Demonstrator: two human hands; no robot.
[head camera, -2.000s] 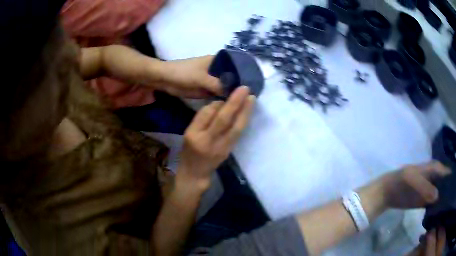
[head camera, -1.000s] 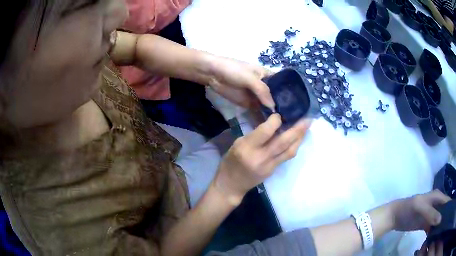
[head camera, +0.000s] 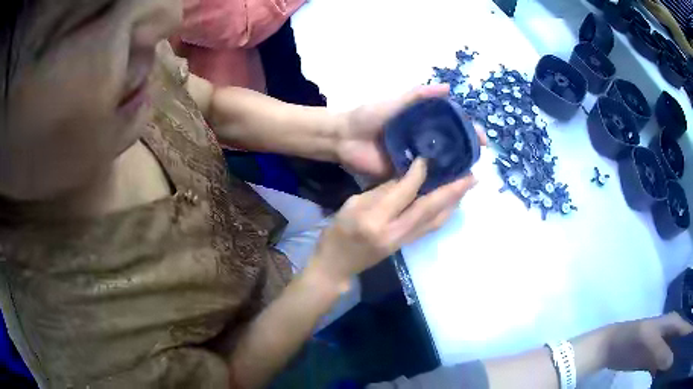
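My left hand (head camera: 644, 346), with a grey sleeve and white wristband, reaches in from the bottom to the lower right edge. Its fingers are on a dark housing (head camera: 675, 366), which is cut off by the frame edge. My right hand is not in view. Another dark housing (head camera: 685, 292) stands just beyond my left hand, also cut off by the edge.
A person in brown sits at the left, holding a dark housing (head camera: 431, 144) with fingers inside it. Beyond lie a pile of small clips (head camera: 523, 140) and a loose clip (head camera: 599, 177). Several housings (head camera: 614, 125) stand along the bench's far side.
The view has shifted, and my right fingers have left the lower right corner. My left hand stays at the housing. The neighbour's housing now faces up more, with a finger inside.
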